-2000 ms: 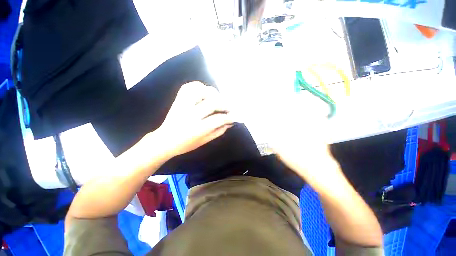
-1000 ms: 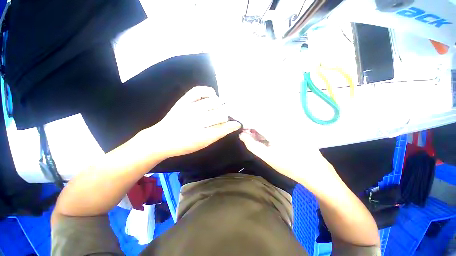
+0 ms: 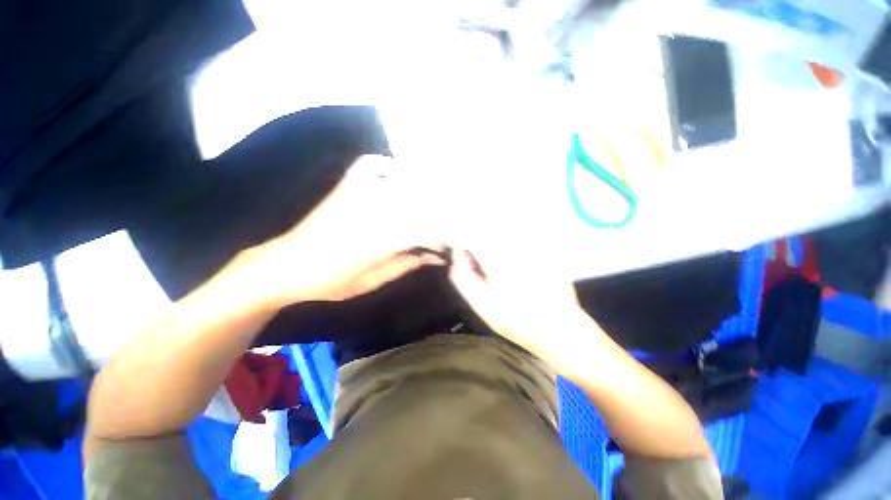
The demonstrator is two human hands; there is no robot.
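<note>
A black garment panel (image 3: 264, 176) lies on the left part of the white table and hangs over its front edge toward my lap. My left hand (image 3: 376, 229) lies on the panel, its fingertips pinching the cloth's right edge. My right hand (image 3: 498, 288) meets it there, thumb and fingers closed at the same edge. The fingertips of both hands nearly touch. Glare washes out parts of both hands and the cloth edge, so the exact grip detail is hard to see.
Scissors with a green loop (image 3: 603, 195) and a yellow one lie right of my hands. A smartphone (image 3: 700, 93) lies behind them. A darker black pile (image 3: 88, 88) is at far left. A dark strap (image 3: 61, 317) crosses the left table edge. Blue crates (image 3: 796, 420) stand below.
My right hand has come up from the table's front edge to meet my left hand at the cloth edge. The view has shifted, and the scissors and phone appear slightly farther left than one second ago.
</note>
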